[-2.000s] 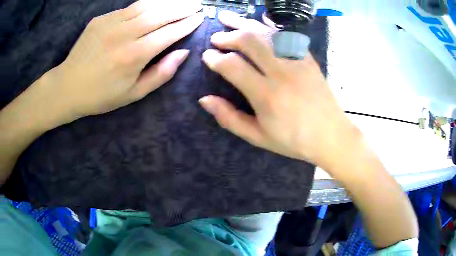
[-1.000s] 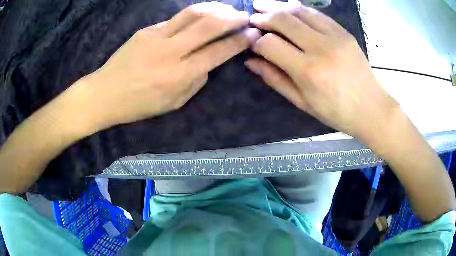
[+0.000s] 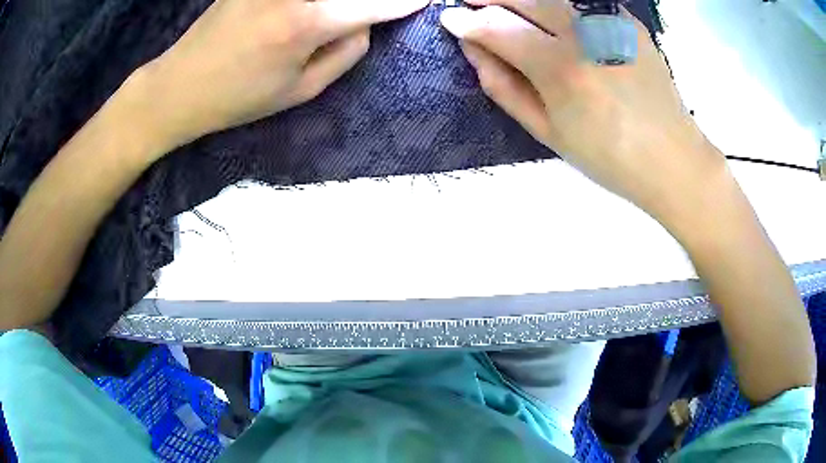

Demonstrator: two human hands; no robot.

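Note:
A dark patterned garment panel (image 3: 398,127) lies on the white table, its frayed raw edge facing me. My left hand (image 3: 272,54) lies on the panel at the upper left, fingertips near the top edge of the picture. My right hand (image 3: 589,99) rests on its right part, fingers bent, fingertips near the left ones. Both hands are partly cut off at the top. A small bit of metal shows between the fingertips; the presser foot is mostly out of view. A grey-capped dark machine part (image 3: 605,38) hangs over my right hand.
A ruler strip (image 3: 408,333) runs along the table's curved front edge. More dark cloth (image 3: 118,262) hangs over the table's left side. Blue baskets (image 3: 172,407) stand below at left and right. My lap and light green top are at the bottom. Loose threads lie on the table.
The panel has moved away from me, uncovering the front of the table and the ruler. Both hands stay on the cloth near the top; the view has shifted.

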